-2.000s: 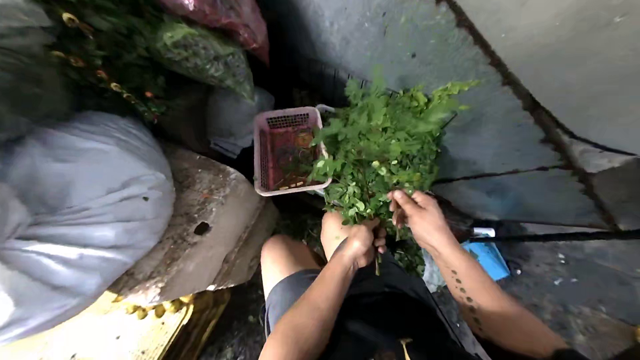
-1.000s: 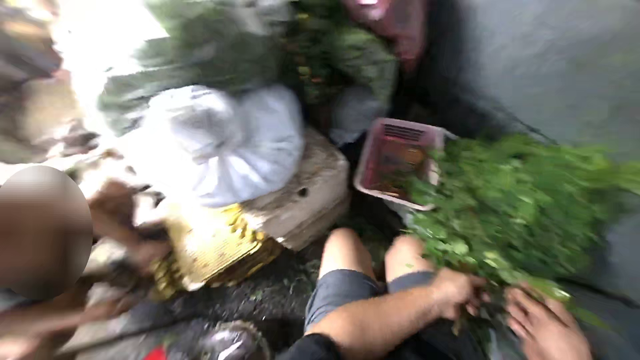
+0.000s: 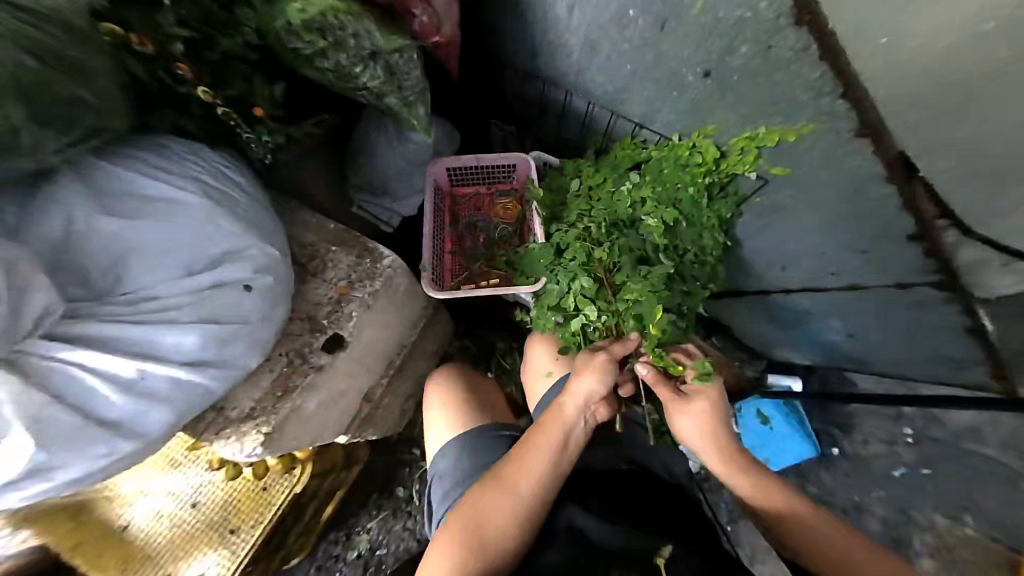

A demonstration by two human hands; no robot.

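Thin stems of leafy green sprigs (image 3: 640,404) are gripped in my left hand (image 3: 596,380), low over my lap. Close beside it, my right hand (image 3: 692,400) pinches a small leafy sprig (image 3: 668,360) that has some yellowish leaves. A large pile of leafy green stems (image 3: 640,232) spreads just beyond both hands, partly over a dark wire rack (image 3: 596,120). Touching the pile on its left is a pink plastic basket (image 3: 432,224) with rubber bands (image 3: 506,210) and plant scraps inside.
Left of my knees stands a worn, stained block (image 3: 352,344) with a full pale plastic sack (image 3: 160,272) by it. A yellow textured crate (image 3: 176,504) lies lower left. A blue object (image 3: 776,432) is at right, below the grey wall (image 3: 800,216).
The view swung left and has come back; the person seen at the left a second ago is out of view. My hands stay close together at the stems.
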